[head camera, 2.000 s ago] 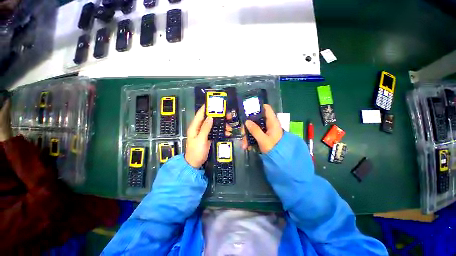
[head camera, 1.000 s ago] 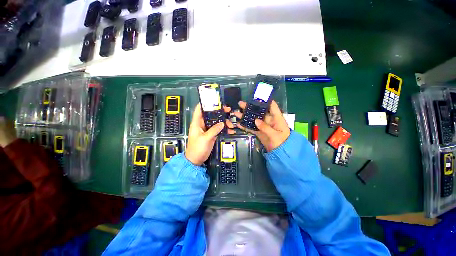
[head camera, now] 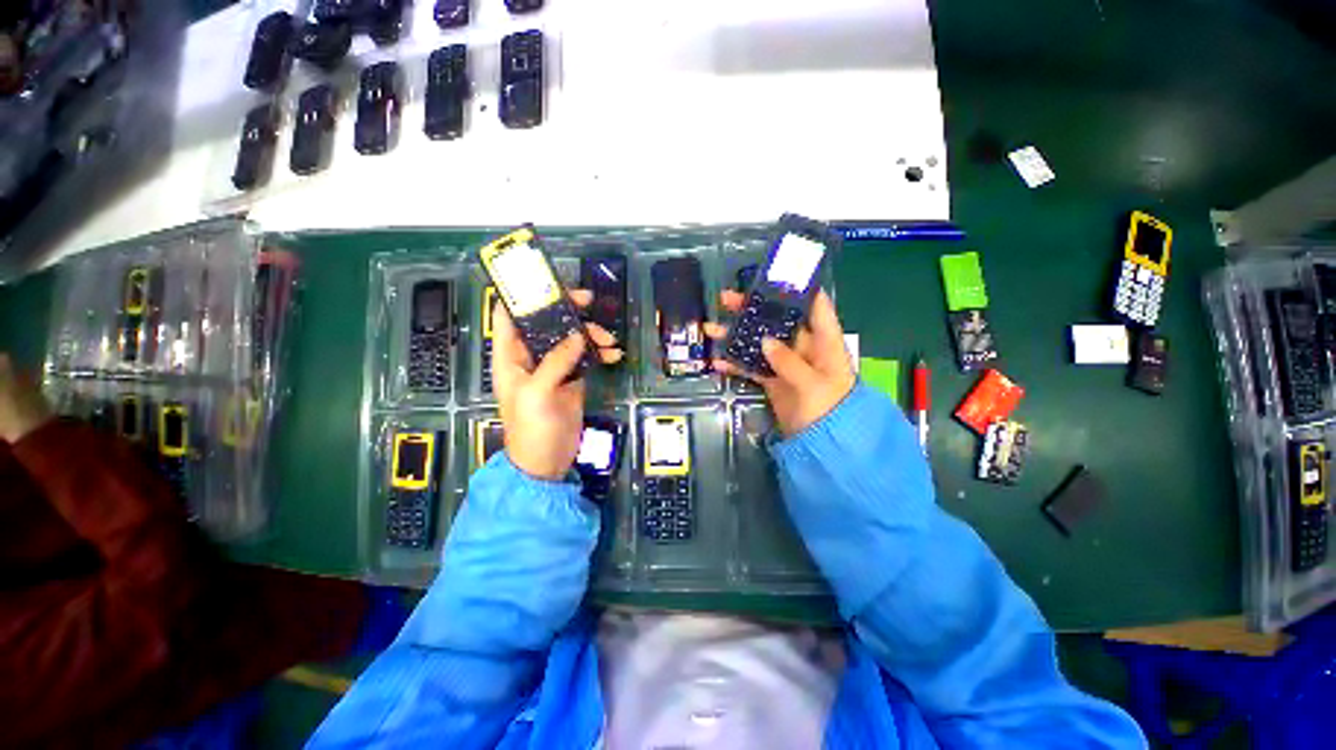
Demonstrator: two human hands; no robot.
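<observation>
My left hand holds a yellow-framed keypad phone with a lit white screen, tilted, above the blister tray. My right hand holds a black keypad phone with a lit screen above the tray's right end. Between the hands, a dark phone lies in a back-row pocket, with another dark phone to its left. A yellow-framed phone with a lit screen lies in the front row. A lit black phone is partly hidden by my left sleeve. More phones lie at the tray's left.
Dark phones lie on the white board. At right are a green battery, orange-red battery, red marker pen and yellow phone. Phone trays stand at both sides. A dark red sleeve is at left.
My left hand has moved left with the yellow-framed phone, now tilted, and uncovered the middle pockets. My right hand has raised the black phone from the tray and moved slightly right.
</observation>
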